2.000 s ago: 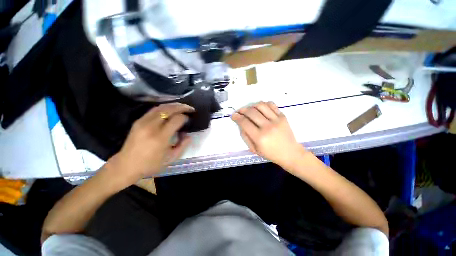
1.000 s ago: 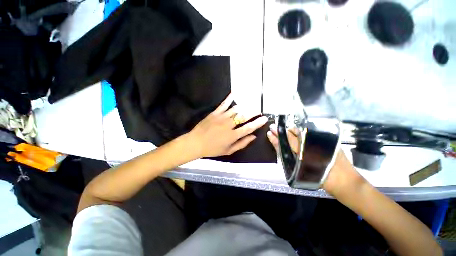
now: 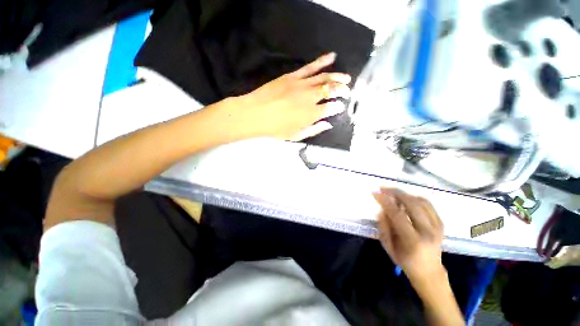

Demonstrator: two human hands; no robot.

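Observation:
Dark cloth (image 3: pixel 254 41) lies spread on the white table left of the sewing machine (image 3: pixel 470 83). My left hand (image 3: pixel 305 99) lies flat on the cloth near its right edge, fingers apart, with a ring on one finger. My right hand (image 3: pixel 410 229) is over the table's front edge, right of the cloth and apart from it, fingers partly curled; whether it holds something small cannot be told. A shiny metal guard (image 3: pixel 470 165) shows on the machine head. The needle area is blurred.
A brown bar (image 3: pixel 487 228) lies at the right near the front edge. Thread snips (image 3: pixel 523 205) and red-handled scissors (image 3: pixel 552 234) are at the far right. A small dark piece (image 3: pixel 308 157) lies below the cloth. Blue tape (image 3: pixel 125 54) is at left. Another person's hand (image 3: pixel 566 256) shows at the right edge.
The view has shifted. The cloth is now away from the needle, to the left under my left hand. My right hand has left the cloth and machine head and moved right, toward the front edge.

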